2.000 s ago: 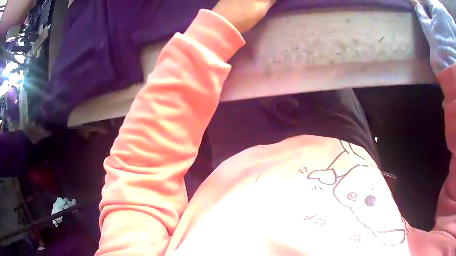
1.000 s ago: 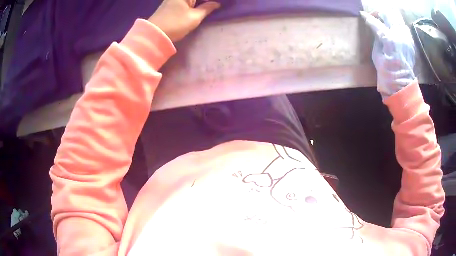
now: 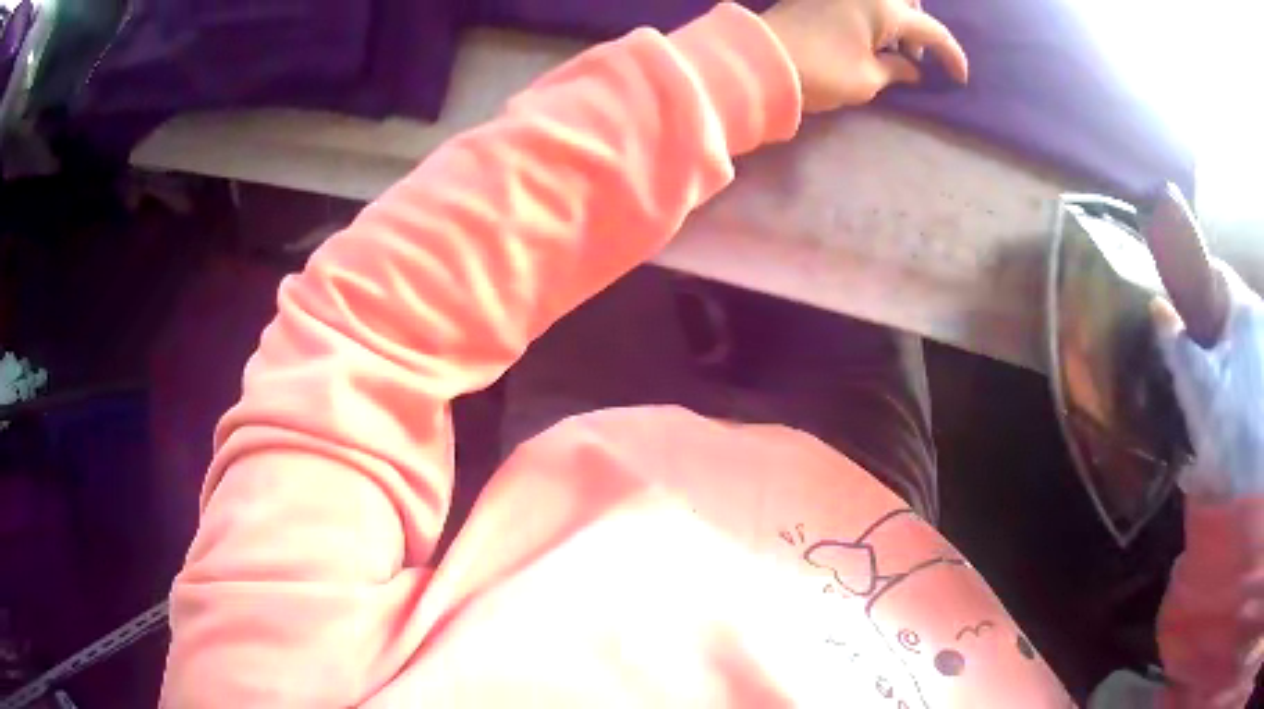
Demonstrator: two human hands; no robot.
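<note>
A dark purple garment panel point(image 3: 1019, 83) lies along the table at the upper right, its border towards me. My bare left hand point(image 3: 880, 53) rests at this border with bent fingers; whether it pinches the cloth is not clear. My right hand point(image 3: 1220, 367), in a pale glove, is at the right edge, closed around the brown handle of a steam iron. The iron point(image 3: 1109, 353) is tilted beside the table's front edge, its shiny pointed body and pale rim showing. Glare hides part of the right side.
The pale, stained table point(image 3: 887, 229) runs across in front of me. More purple cloth point(image 3: 277, 56) lies piled at the upper left, reaching close to the table's front edge. Dark cloth and a thin metal bar point(image 3: 97, 651) show at the lower left.
My right hand has left the panel's border and taken hold of the iron. My left hand stays at the panel's edge. The view has turned, so everything sits at another slant.
</note>
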